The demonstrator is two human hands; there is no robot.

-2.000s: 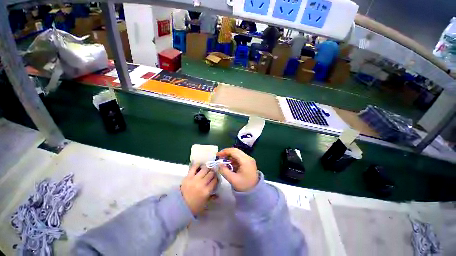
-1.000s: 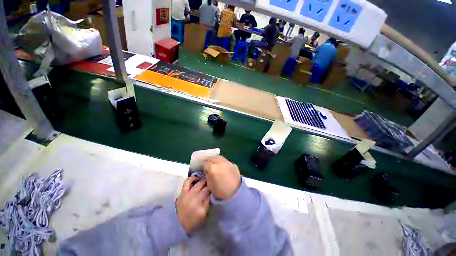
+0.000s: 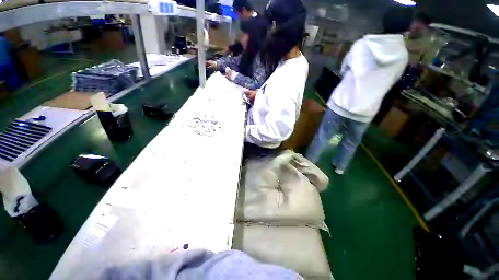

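Note:
Neither of my hands shows; only a grey-blue sleeve (image 3: pixel 219 265) crosses the bottom edge. At the lower left an open black gift box (image 3: pixel 41 223) with a raised white flap lies tilted on the green conveyor belt (image 3: pixel 71 202). A dark shape shows against its white inside. A compact black box (image 3: pixel 97 170) lies beyond it. Farther along stands another open black box (image 3: pixel 117 128) with a pale flap, and a low black block (image 3: pixel 157 111) lies near the bench edge.
The white bench (image 3: pixel 169 186) runs away from me, with a small cable pile (image 3: pixel 205 126) on it. People (image 3: pixel 279 104) stand at its right side; another person (image 3: pixel 366 82) stands farther right. Pale sacks (image 3: pixel 282 191) lie against the bench. A metal post (image 3: pixel 201 44) rises at the bench's far end.
The view has swung right, along the bench. My hands and the box between them have left the picture, as has the left cable pile. People and sacks have come into view.

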